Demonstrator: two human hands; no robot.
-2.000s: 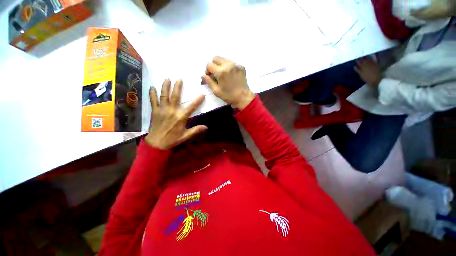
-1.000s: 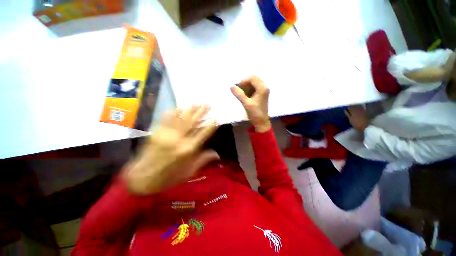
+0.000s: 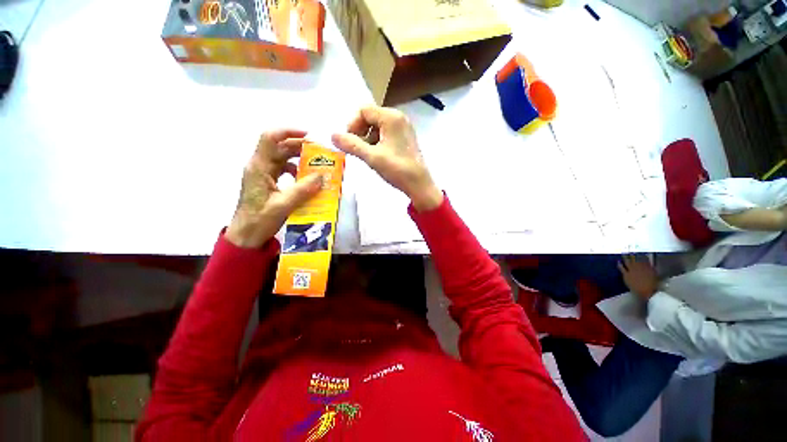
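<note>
An orange retail box (image 3: pixel 302 259) stands out from the table's front edge with its narrow orange side facing up, showing a dark picture and a small square code. My left hand (image 3: pixel 267 190) grips its far end, thumb on the orange side. My right hand (image 3: pixel 384 151) is at the same end, thumb and forefinger pinched close to the box's far right corner. Whether a small sticker or tape piece is between those fingertips cannot be told.
Another retail box (image 3: pixel 250 33) lies at the back left. A brown carton (image 3: pixel 431 30) is behind my hands, with a dark pen (image 3: pixel 432 102) beside it. A blue and orange tape dispenser (image 3: pixel 525 97) stands right of it. White paper lies on the table (image 3: pixel 103 173). A person (image 3: pixel 690 302) sits at the right.
My left hand has taken hold of the orange box, which has moved from the left to in front of me. My right hand has come to its far end. The view has shifted, showing more of the carton.
</note>
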